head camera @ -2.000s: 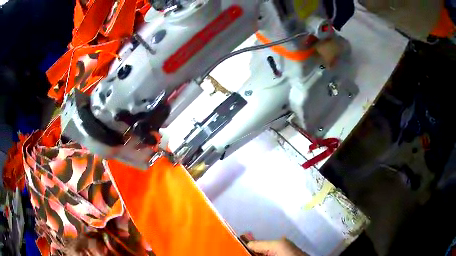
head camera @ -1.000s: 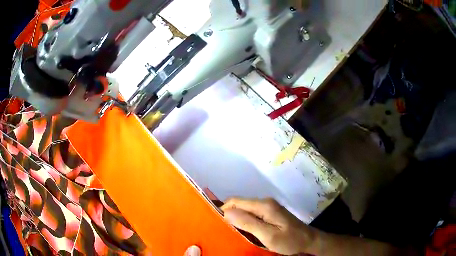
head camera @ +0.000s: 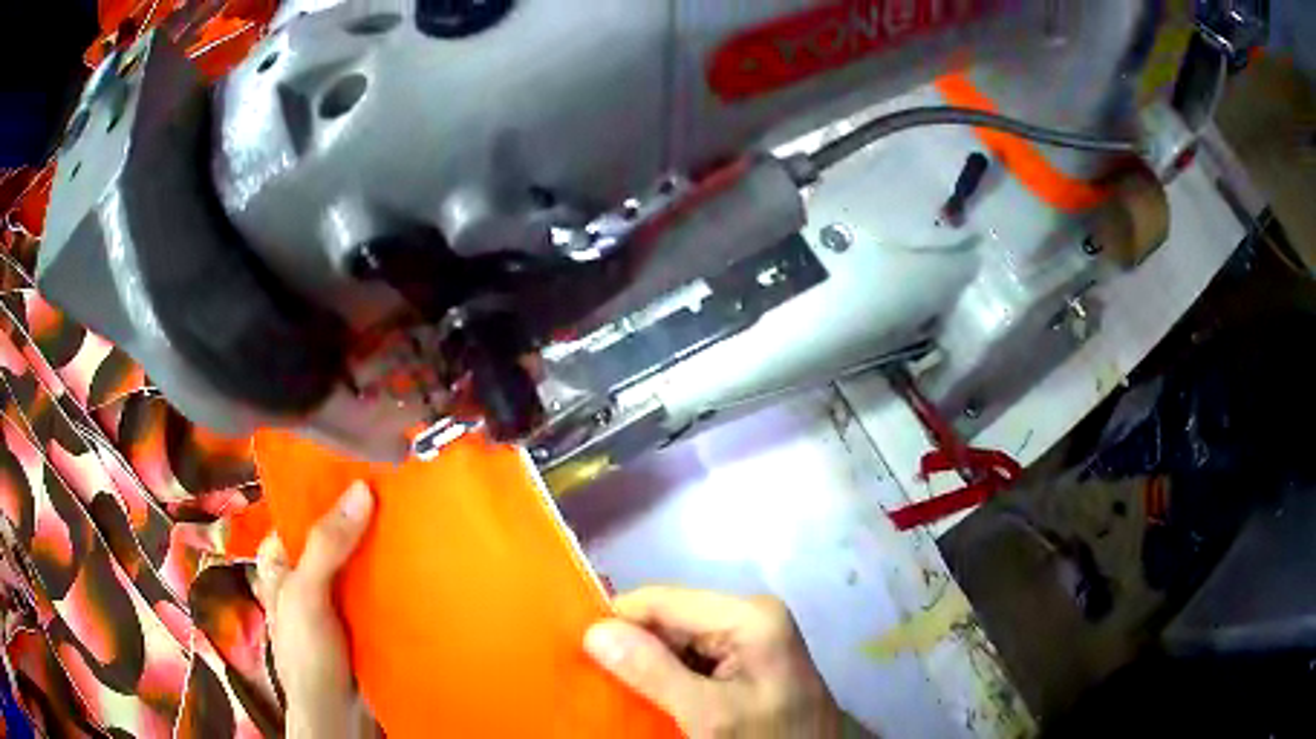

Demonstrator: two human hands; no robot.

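The orange fabric band (head camera: 448, 592) runs from the bottom edge up to the presser foot (head camera: 445, 438) of the sewing machine (head camera: 606, 130). Its right edge shows thin white edging (head camera: 560, 523). My left hand (head camera: 315, 606) lies at the band's left edge, thumb on top and fingers at or under the edge. My right hand (head camera: 707, 657) pinches the band's right edge, thumb on top, a short way below the foot. The needle is hidden or too blurred to tell.
Patterned panels (head camera: 87, 534) are heaped left of the band. The cylinder arm (head camera: 751, 347) reaches right above the worn white tabletop (head camera: 779, 534). A red strip (head camera: 960, 484) is tied at the table edge. Dark floor with scattered items lies at the right.
My left hand has come into fuller view at the band's left edge. My right hand still grips the right edge, nearer the foot. The view has moved closer to the machine head.
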